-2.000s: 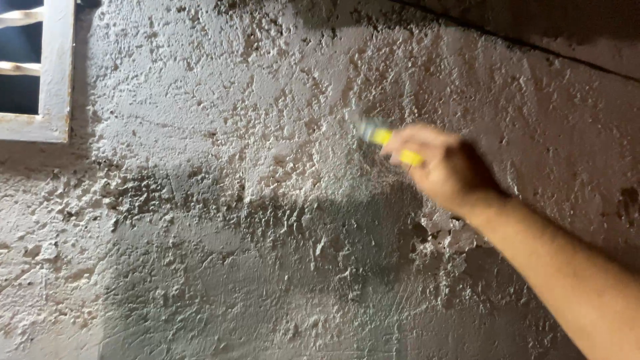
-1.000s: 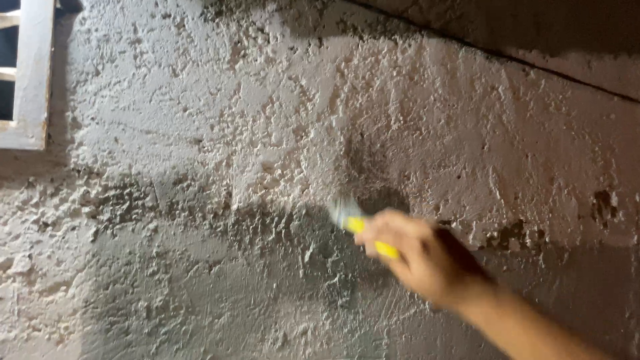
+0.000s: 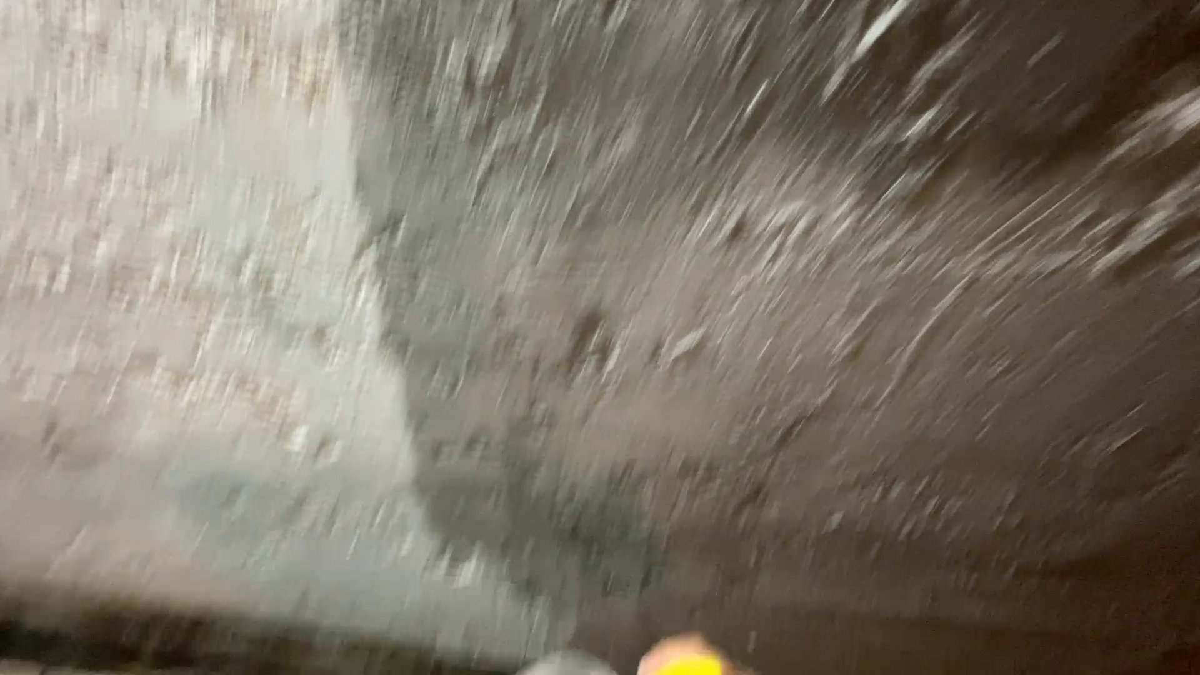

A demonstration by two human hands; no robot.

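Note:
Rough, peeling plaster wall (image 3: pixel 656 375) fills most of the head view, streaked by motion blur. At the bottom edge, right of centre, only a fingertip of one of my hands (image 3: pixel 689 647) shows, against a bright yellow part of a tool handle (image 3: pixel 689 666). A pale grey rounded part of the tool (image 3: pixel 567 665) lies just left of it. The frame edge cuts off the rest of the tool and the hand. The other hand is out of sight.
A shadow edge runs down the wall, between a brightly lit left part (image 3: pixel 187 281) and a darker right part. Along the bottom left lies a dark band (image 3: pixel 187 637) at the wall's lower edge.
The view has swung down the wall; the window frame has left it. The hand with the yellow-handled tool, fully seen on the wall before, is now mostly below the frame.

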